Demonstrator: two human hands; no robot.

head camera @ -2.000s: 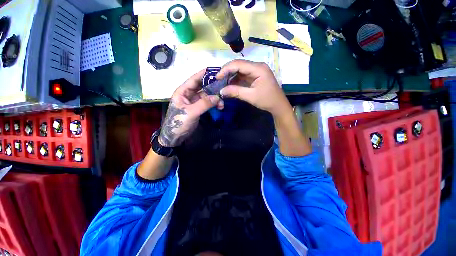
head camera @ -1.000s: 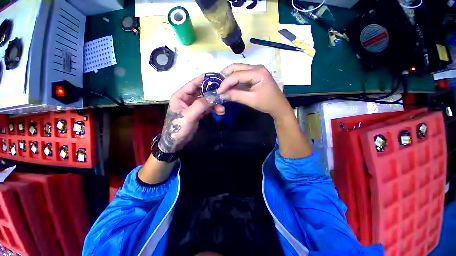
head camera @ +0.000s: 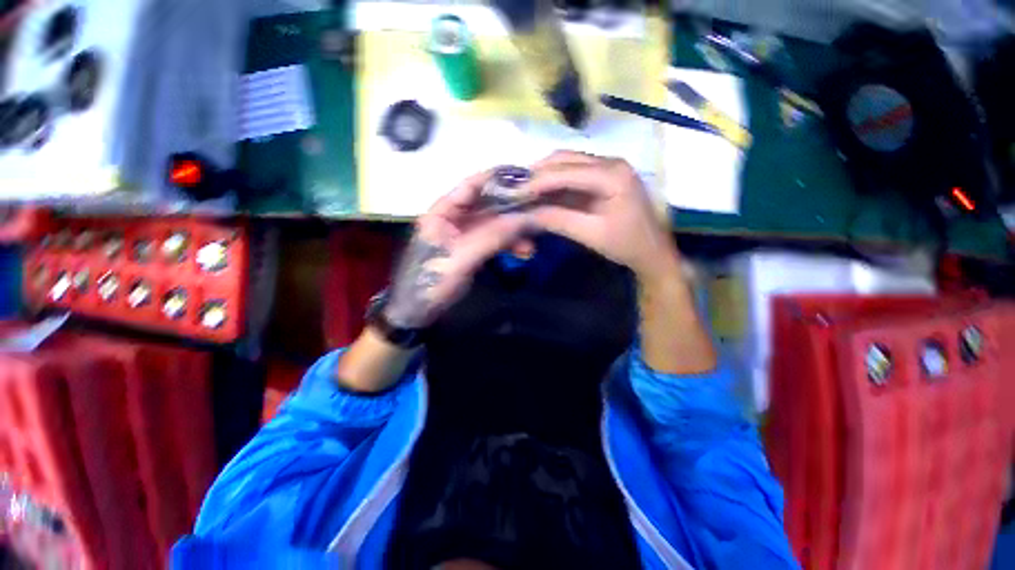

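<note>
A small dark round watch unit is held between both hands, above my lap near the bench's front edge. My left hand holds it from the left. My right hand has its fingers on it from the right and covers part of it. The frame is blurred, so the film seen earlier cannot be made out. A black ring-shaped bezel lies flat on the white paper behind the hands. The electric screwdriver hangs nose down above the paper.
A green roll stands on the cream paper. A dark stick and yellowish blade lie to the right. A black fan is far right. Red trays with modules flank me at left and right. A white vented box stands left.
The view has shifted, so the bench scene sits further right and is blurred. The unit's face is less visible, and my hands are closer around it; the clear film no longer shows.
</note>
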